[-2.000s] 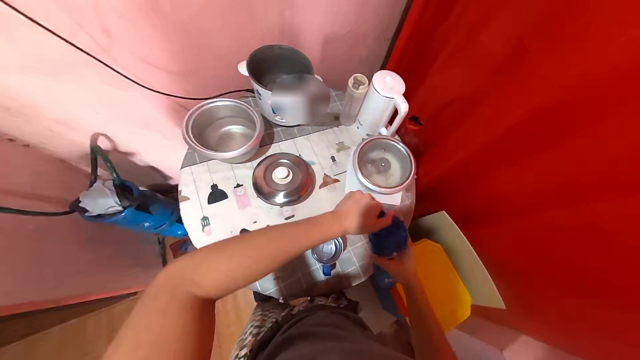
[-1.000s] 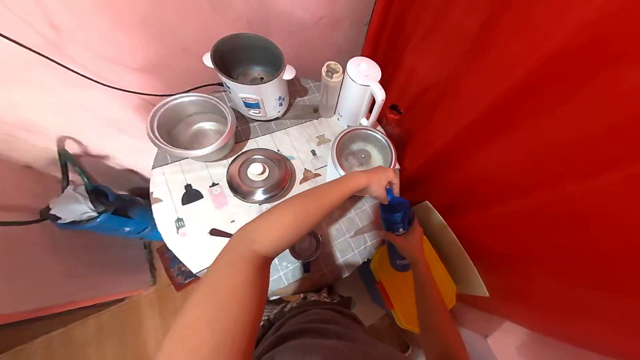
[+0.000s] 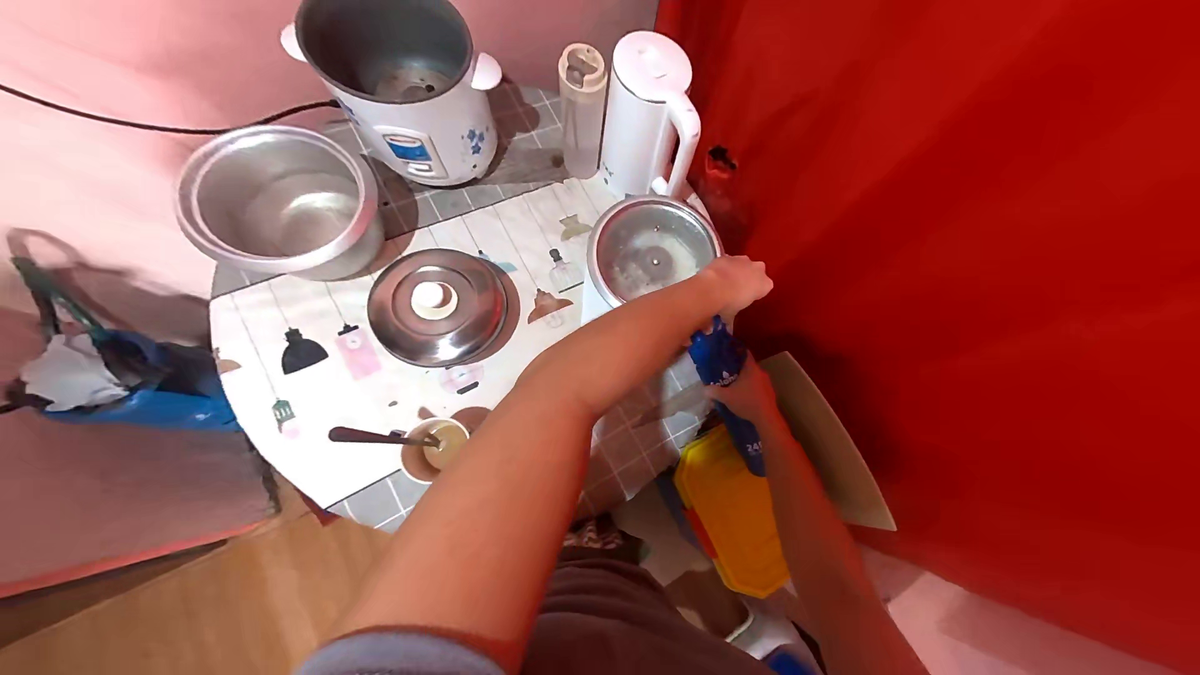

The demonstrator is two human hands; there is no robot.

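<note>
My right hand point(image 3: 745, 389) is wrapped around a tall blue bottle point(image 3: 717, 354), which bears white writing and is held upright beyond the table's right edge. My left hand point(image 3: 741, 281) is at the bottle's top, its fingers bent down; whether they grip the cap is hidden. Just left of that hand stands a pot point(image 3: 656, 248) with a glass lid, partly behind my left forearm. A cup point(image 3: 448, 448) holding pale liquid and a dark-handled spoon point(image 3: 370, 435) is left of the same forearm. A steel lid with a white knob point(image 3: 436, 307) lies on the tabletop.
An aluminium pot point(image 3: 281, 202), a rice cooker point(image 3: 422, 131) without its lid, a clear tumbler point(image 3: 583, 112) and a white jug point(image 3: 640, 122) stand along the back. A red curtain point(image 3: 984, 234) hangs at right, above a yellow object point(image 3: 736, 516) and an open box flap point(image 3: 834, 441).
The cup and the spoon handle now show left of my left forearm. A small mug seen at the table's front edge is out of sight. My right hand stays on the blue bottle.
</note>
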